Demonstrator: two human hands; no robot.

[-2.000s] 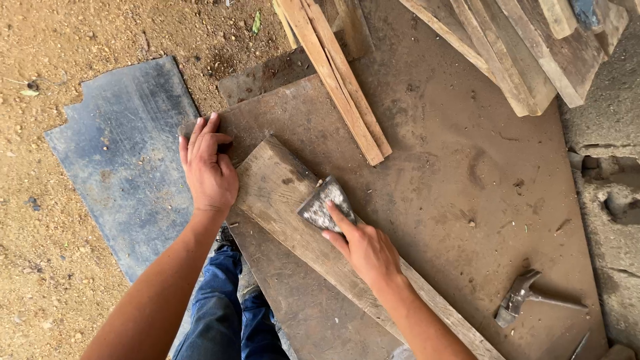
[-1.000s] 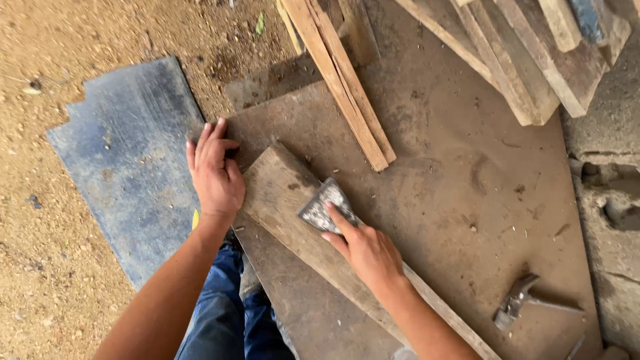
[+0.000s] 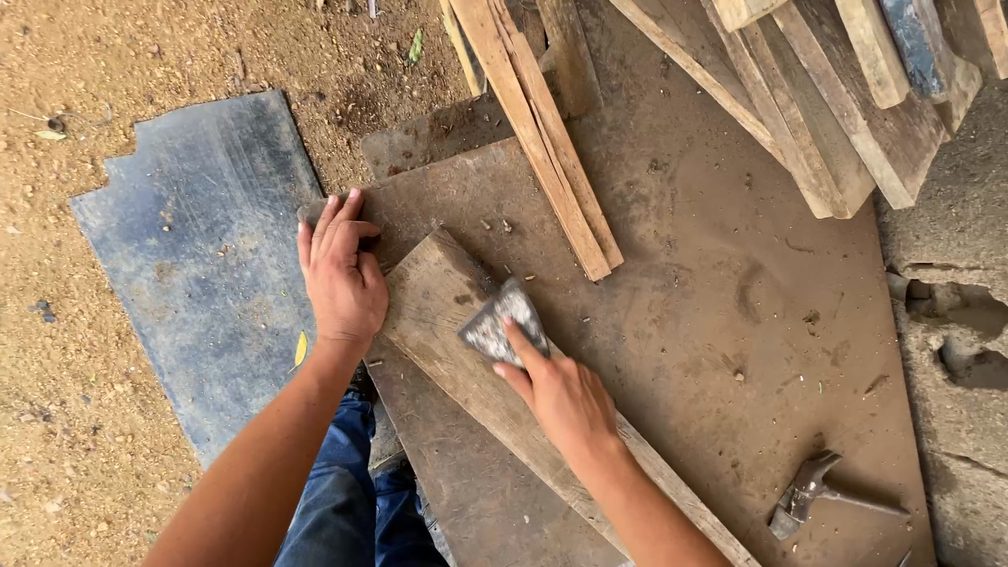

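Note:
A weathered wooden board (image 3: pixel 488 409) lies slantwise on a brown metal sheet (image 3: pixel 677 315). My right hand (image 3: pixel 571 398) holds a scraper (image 3: pixel 504 323), its wide worn blade flat on the board near the upper end and my index finger stretched along it; the handle is hidden under the palm. My left hand (image 3: pixel 342 276) rests on the sheet's corner, just left of the board's end, fingers bent and holding no tool.
Two split wood strips (image 3: pixel 551 150) lie beyond the board. Timber pieces (image 3: pixel 827 118) are heaped at upper right. A claw hammer (image 3: pixel 803 492) lies at lower right, beside a broken concrete block (image 3: pixel 969 354). A blue-grey sheet (image 3: pixel 205 236) lies on gravelly ground.

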